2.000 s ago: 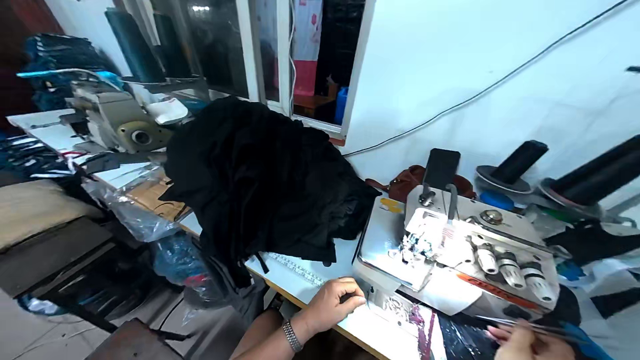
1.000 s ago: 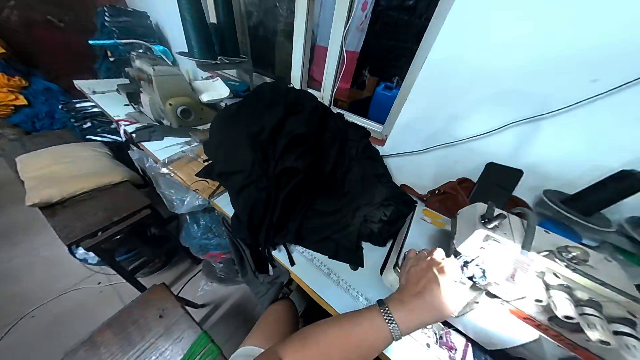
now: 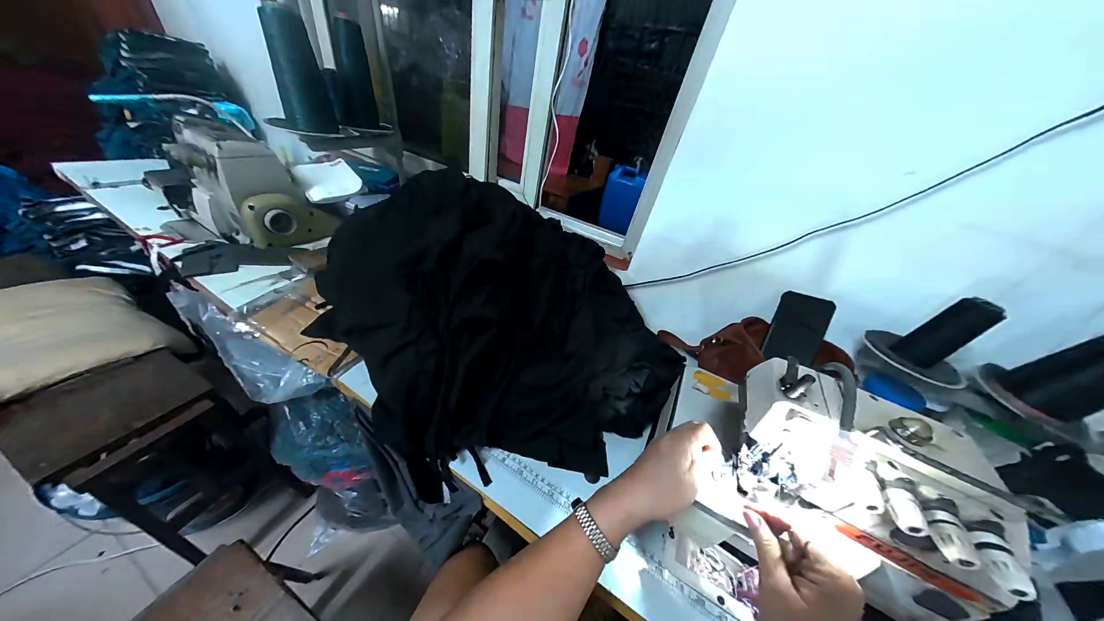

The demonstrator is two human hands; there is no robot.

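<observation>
A white overlock-type sewing machine [image 3: 897, 483] stands at the lower right, its needle area brightly lit. My left hand [image 3: 681, 470], with a metal-banded watch on the wrist, is at the left side of that needle area, its fingers curled; glare hides whether they hold anything. Just in front of the machine is my right hand [image 3: 802, 565], thumb and fingers close together near its front edge; what lies between them cannot be made out. A large heap of black fabric [image 3: 500, 319] lies on the table to the left of my left hand.
A dark phone [image 3: 798, 328] leans by a brown leather bag [image 3: 733, 345] behind the machine. Black thread cones [image 3: 949, 332] stand at the right. Another sewing machine [image 3: 250, 190] is at the back left. Plastic bags [image 3: 328, 440] hang by the table edge, near a wooden stool [image 3: 224, 591] and a cushioned bench [image 3: 86, 336].
My left hand has drawn back from the needle area to its left side. My right hand, out of view one second ago, is now at the machine's front. The view has shifted.
</observation>
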